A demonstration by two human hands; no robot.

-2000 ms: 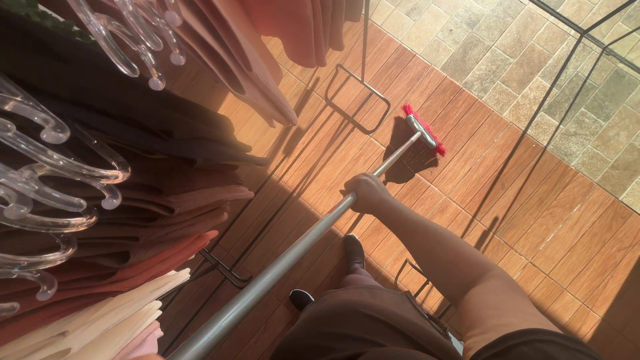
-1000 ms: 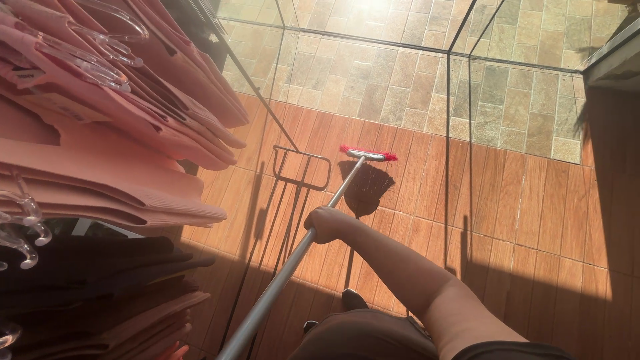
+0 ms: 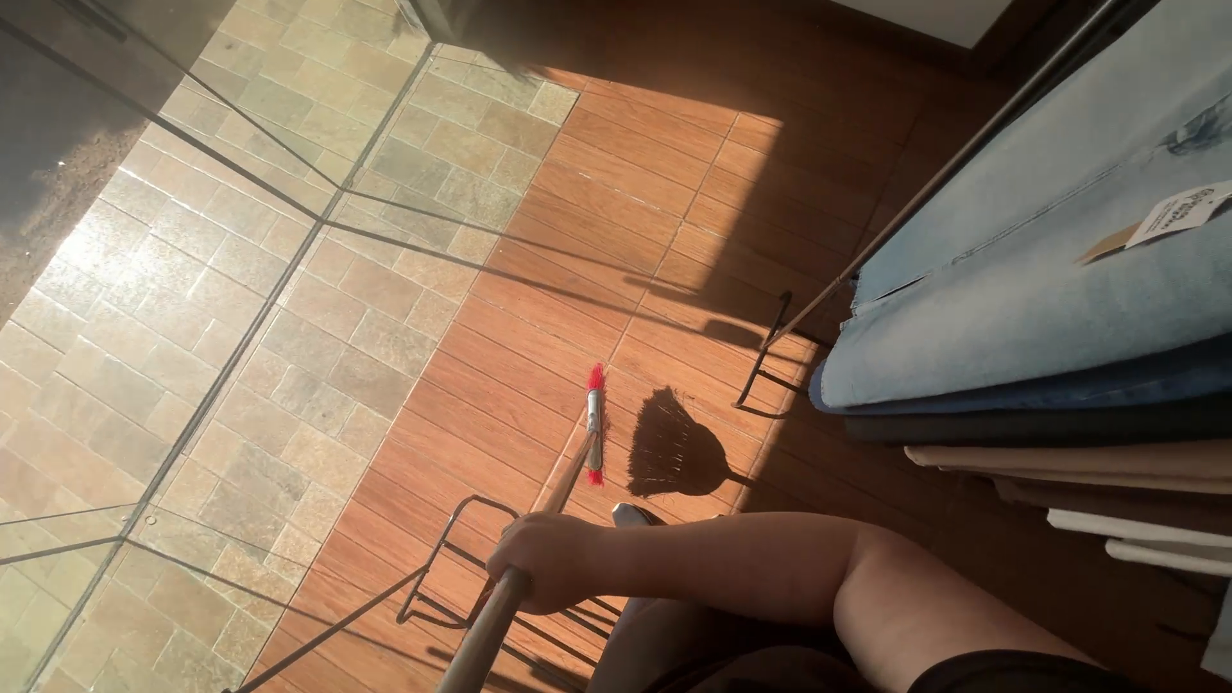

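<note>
My right hand [image 3: 549, 563] is closed around the long handle [image 3: 489, 626] of a broom at the bottom centre. The handle runs up and slightly right to a narrow broom head [image 3: 594, 423] with red bristles, seen from above over the wood-look tile floor [image 3: 520, 356]. A dark, fan-shaped shadow of the broom falls to the right of the head. The tip of a shoe [image 3: 630, 514] shows just above my right forearm. My left hand is outside the view, and the handle's upper end is cut off by the bottom edge.
Jeans [image 3: 1011, 279] and other garments hang on the right, above a metal rack foot [image 3: 760, 375]. Another rack foot [image 3: 457, 558] stands left of my hand. Beyond a glass panel's bottom edge [image 3: 236, 356], on the left, lie stone-look tiles [image 3: 144, 279]. Shade covers the upper right floor.
The view has turned strongly, from pink and dark garments on the left to jeans on the right. My right hand still grips the broom handle.
</note>
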